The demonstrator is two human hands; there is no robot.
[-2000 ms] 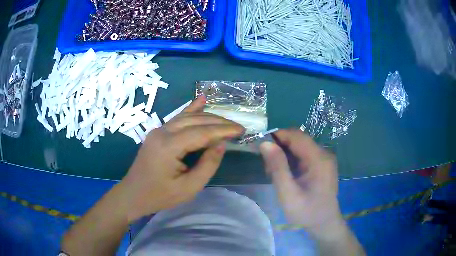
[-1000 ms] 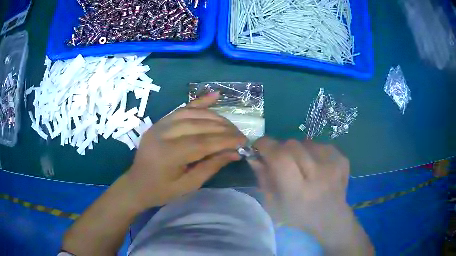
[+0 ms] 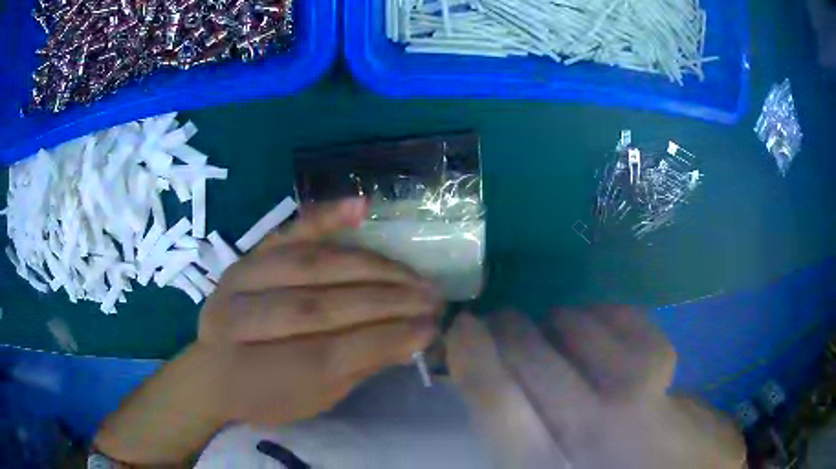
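Observation:
My left hand (image 3: 321,311) is in front of the pale pad (image 3: 426,252), its fingertips closed on a small part. A short, thin whitish end of that part (image 3: 422,368) sticks out below the fingertips. My right hand (image 3: 559,376) is blurred and meets the left fingertips. Something small and dark shows between the hands; what the right fingers grip cannot be made out. The pad has shiny crinkled film over its far half. A single white strip (image 3: 266,225) lies beside my left hand.
White strips (image 3: 110,206) are piled at left. A blue tray (image 3: 215,99) of copper-brown metal parts is upper left; another blue tray (image 3: 550,89) holds pale rods. Fine wire parts (image 3: 646,188) lie right of the pad, with a small clear bag (image 3: 779,126) beyond.
The view has moved closer and tilted, so trays and pad look larger. Both hands sit lower in the picture, nearer my body, still together. A thin pale end now shows below the left fingertips.

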